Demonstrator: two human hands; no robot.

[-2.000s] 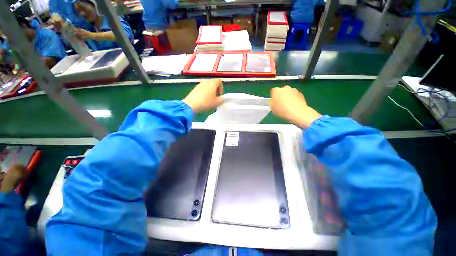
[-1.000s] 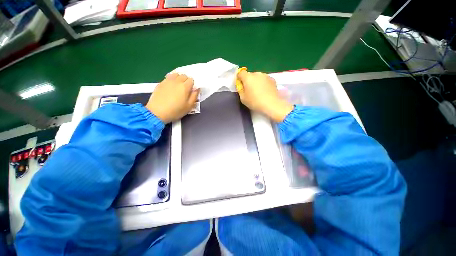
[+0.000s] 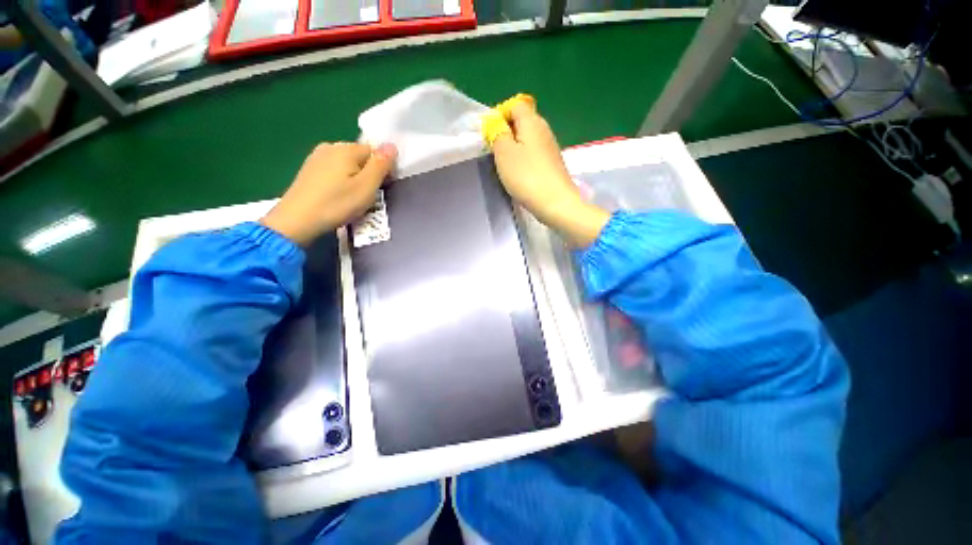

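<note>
A dark grey tablet (image 3: 448,309) lies in the middle slot of the white tray (image 3: 405,476), camera lenses at its near right corner and a white label at its far left. A milky protective sleeve (image 3: 424,119) is at the tablet's far edge. My left hand (image 3: 339,190) pinches the sleeve's left side by the tablet's far left corner. My right hand (image 3: 529,165), with yellow finger cots, pinches its right side. Whether the tablet's edge is inside the sleeve is hard to tell. A second tablet (image 3: 309,373) lies in the left slot, partly under my left sleeve. A bagged tablet (image 3: 640,192) lies in the right slot.
A green conveyor belt (image 3: 266,128) runs beyond the tray, with a red tray (image 3: 346,40) and white sheets (image 3: 160,45) behind it. Grey metal posts (image 3: 703,69) stand left and right. Black-and-red printed films (image 3: 59,373) lie at left. Cables and a dark screen are at right.
The view has tilted down. The sleeve, first held up over the belt, came down to the middle tablet's far edge. Since the last frame, both hands and the sleeve have shifted slightly up and left.
</note>
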